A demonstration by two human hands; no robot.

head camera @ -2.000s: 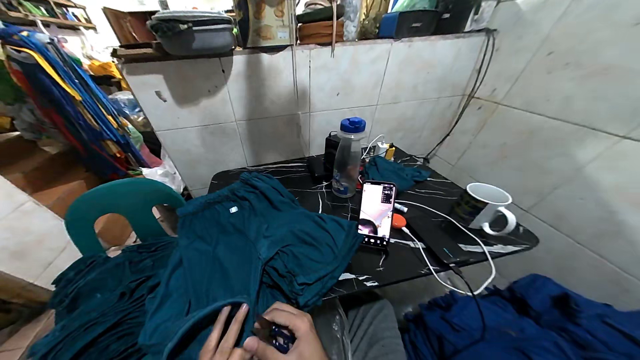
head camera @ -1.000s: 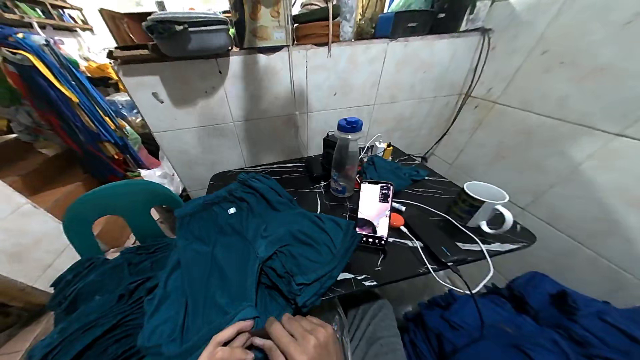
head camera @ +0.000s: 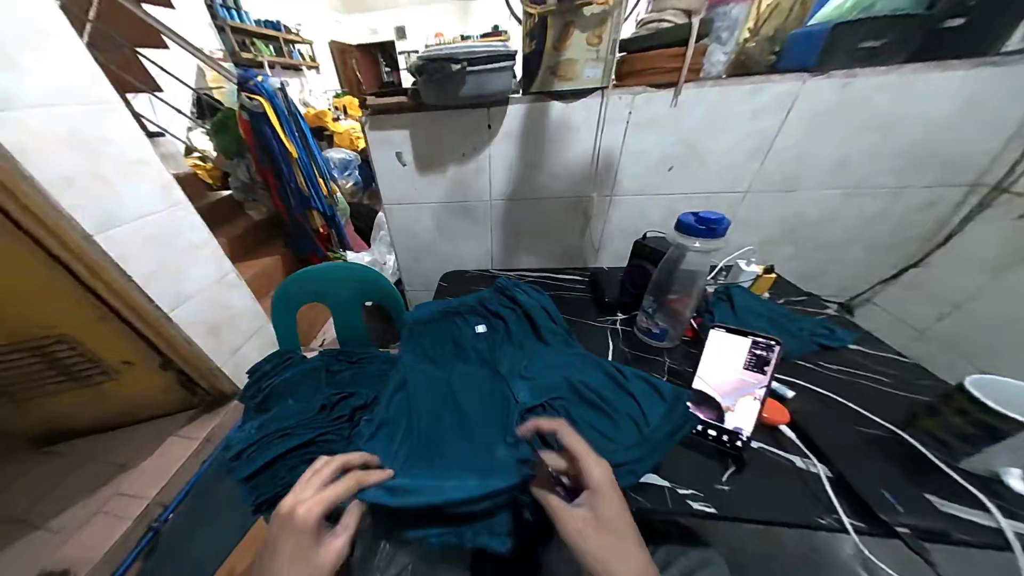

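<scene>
A dark teal pair of shorts (head camera: 464, 400) with a small white tag lies over the near left of the black marble-patterned table, its hem hanging toward me. My left hand (head camera: 320, 508) touches the hem's left end, with the fingertips on the cloth. My right hand (head camera: 580, 488) is curled at the right part of the hem around a small dark tool (head camera: 556, 478), whose kind I cannot tell. A stack of gathered teal garments (head camera: 312, 408) lies to the left, in front of a green plastic chair (head camera: 340, 276).
On the table (head camera: 848, 488) stand a plastic bottle with a blue lid (head camera: 680, 280), a propped smartphone (head camera: 734, 384) and a mug (head camera: 972, 424). A white cable (head camera: 904, 448) runs along the right side. Another teal cloth (head camera: 776, 320) lies near the tiled wall.
My hands were close together at the hem one second ago and are now apart, the left one farther left. The view has turned left.
</scene>
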